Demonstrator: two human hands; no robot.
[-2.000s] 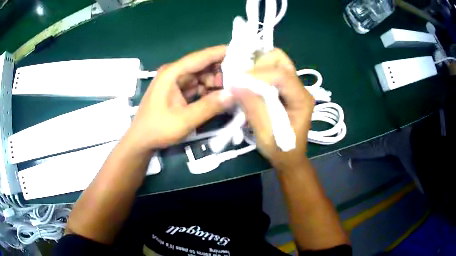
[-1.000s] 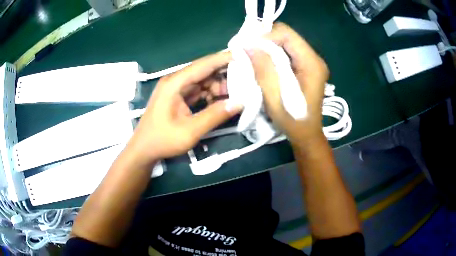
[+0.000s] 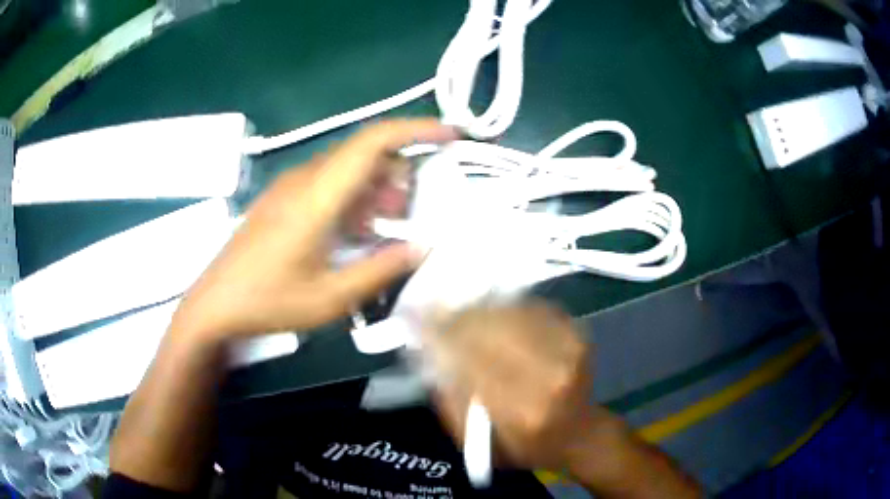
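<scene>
My left hand [image 3: 283, 249] is around a white plug [image 3: 393, 229], between thumb and fingers; the cloth partly hides it. My right hand [image 3: 522, 375] is blurred, low in front of my body, and closed on a white wiping cloth [image 3: 459, 219]. The cloth stretches from beside my left fingertips down to my right hand, one end hanging below it. Coiled white cords [image 3: 634, 234] lie right of the cloth. Another plug [image 3: 381, 336] lies below my left hand. Three white power strips [image 3: 132, 161] lie at the left; my left hand and forearm partly cover the lower ones.
Another looped cord [image 3: 478, 83] runs off the top edge. Two short-looking white strips [image 3: 810, 127] and a clear bottle [image 3: 727, 15] are at the right. Tangled cords [image 3: 59, 448] hang at the lower left. The dark green bench's near edge [image 3: 722, 273] curves past my body.
My right hand has moved down toward my body with the cloth, away from the looped cord at the top. That cord now lies released on the bench. My left hand has shifted slightly left.
</scene>
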